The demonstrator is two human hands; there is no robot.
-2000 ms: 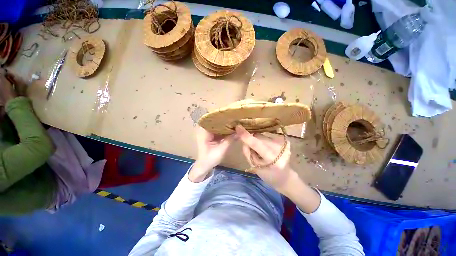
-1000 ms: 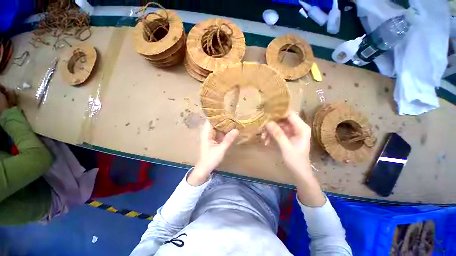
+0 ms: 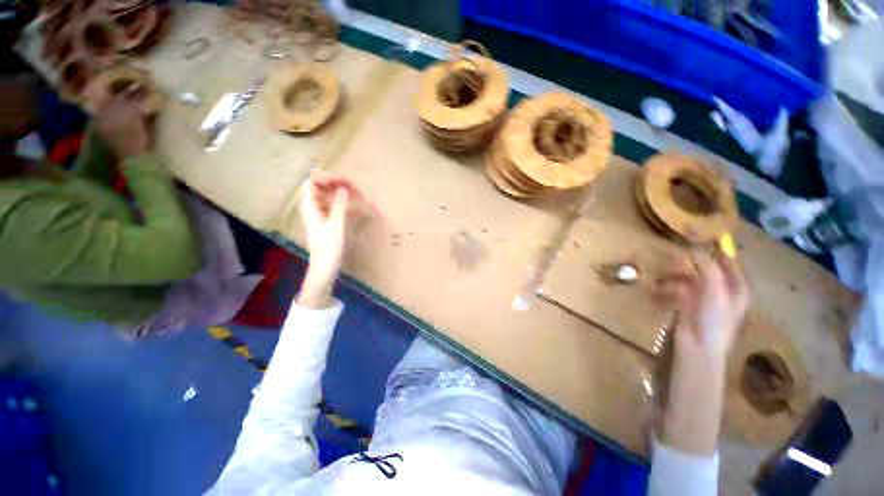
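My left hand (image 3: pixel 332 218) is over the bench left of centre, blurred, with nothing visible in it. My right hand (image 3: pixel 712 300) is blurred over the right side, fingers apart, just below a small pile of tan wrapped rings (image 3: pixel 657 200); no ring shows in it. Two taller ring stacks stand at the back, one at the left (image 3: pixel 438 113) and one nearer the middle (image 3: pixel 535 150), with brown cord in their centre holes. Another ring pile (image 3: pixel 793 358) lies at the right, partly behind my right hand and blurred.
A single ring (image 3: pixel 325 101) lies at the left. A small board (image 3: pixel 601 291) with a white lump (image 3: pixel 626 273) is in front of me. A black phone (image 3: pixel 809 453) lies at the right edge. A co-worker's green sleeve (image 3: pixel 145 213) is at left. A blue crate (image 3: pixel 659 48) is behind.
The ring held in both hands is out of them, and the back right pile looks thicker. My hands have moved far apart. The view has turned and shifted left.
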